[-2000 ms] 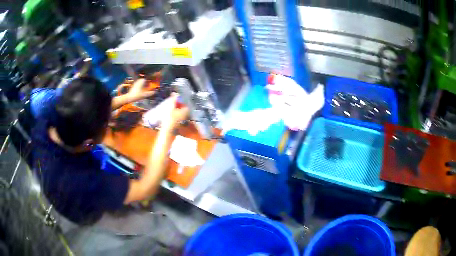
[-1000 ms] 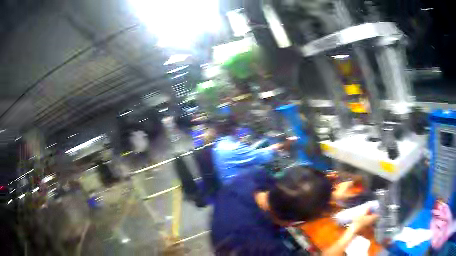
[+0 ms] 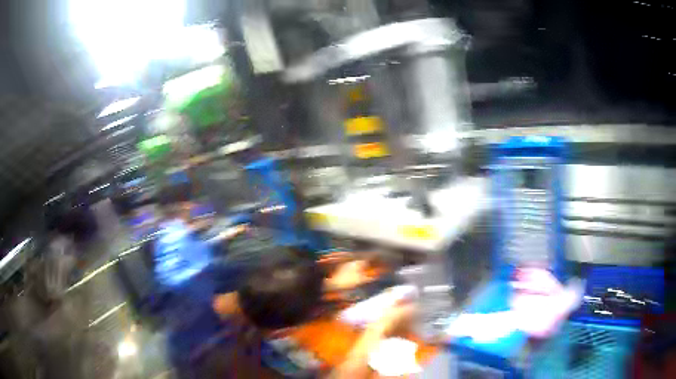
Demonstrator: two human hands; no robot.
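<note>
Neither of my hands is in the picture. The frame is strongly blurred. Nearest in front of me, a person in dark clothes [image 3: 200, 333] leans over the orange front table [image 3: 315, 339] of a press. One of that person's hands holds a pale, long object [image 3: 376, 305], too blurred to name surely. Their other hand reaches in at the mould area. A white wipe or paper [image 3: 396, 355] lies on the orange table. The thick white platen [image 3: 378, 216] with yellow labels is above the hands.
The blue controller [image 3: 528, 207] stands right of the press, with a pink-white rag [image 3: 539, 296] at its base. A dark blue basket [image 3: 624, 290] and a light-blue perforated basket [image 3: 589, 351] are at the lower right. Another person in light blue [image 3: 178, 253] is further left.
The view first swung left and up, then partly back right. The press and the person now sit nearer the middle, and the baskets show again at the right. The large blue bins are out of view.
</note>
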